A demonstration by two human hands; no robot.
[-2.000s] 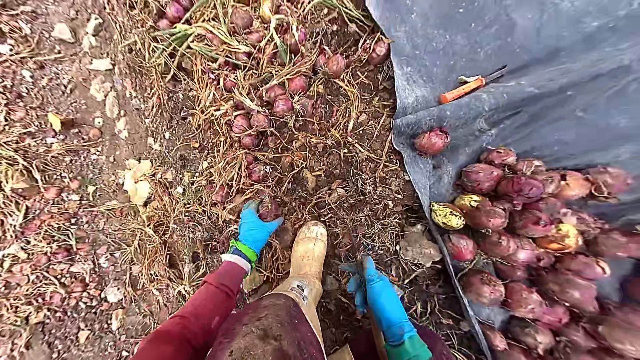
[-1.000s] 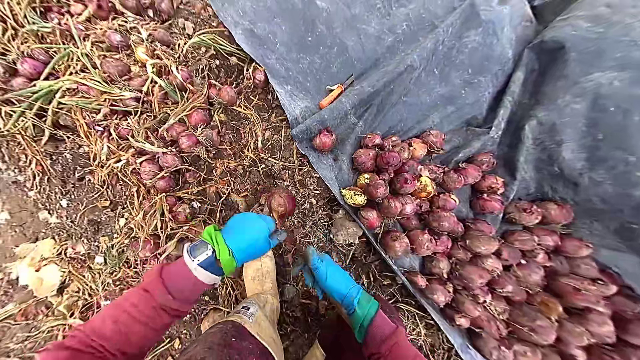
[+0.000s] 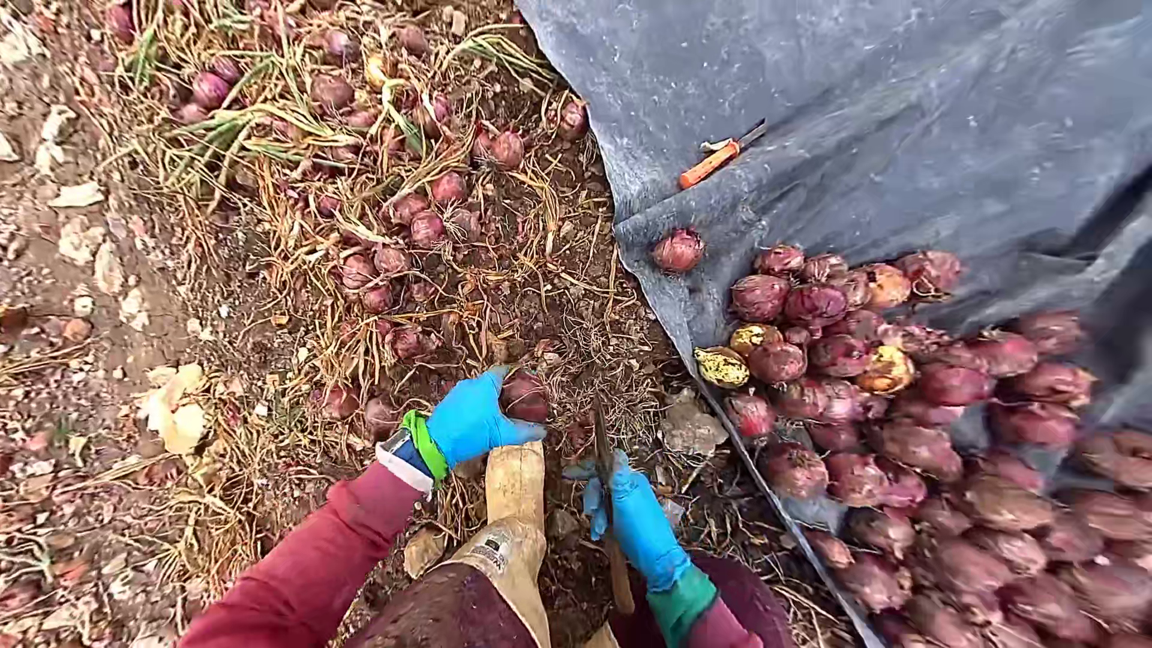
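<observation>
My left hand [image 3: 472, 421], in a blue glove, grips a red onion [image 3: 525, 396] just above the toe of a tan boot [image 3: 516, 481]. My right hand [image 3: 630, 508], also blue-gloved, is closed around a knife [image 3: 603, 445]; its dark blade points up and away from me, and its handle end shows below the hand. The blade stands a short way right of the onion, apart from it. A pile of red onions [image 3: 918, 445] lies on a dark plastic sheet [image 3: 855, 108] at the right, with a single onion [image 3: 679, 250] near the sheet's edge.
An orange-handled knife [image 3: 711, 166] lies on the sheet. More red onions [image 3: 427, 229] with dry and green tops lie on the soil at the upper left. Pale stones [image 3: 81, 194] and a dry husk [image 3: 175, 409] are at the far left. The sheet's edge runs diagonally beside my right hand.
The knife blade in my right hand now shows clearly upright. My left hand keeps hold of an onion, as one second ago. The view has shifted.
</observation>
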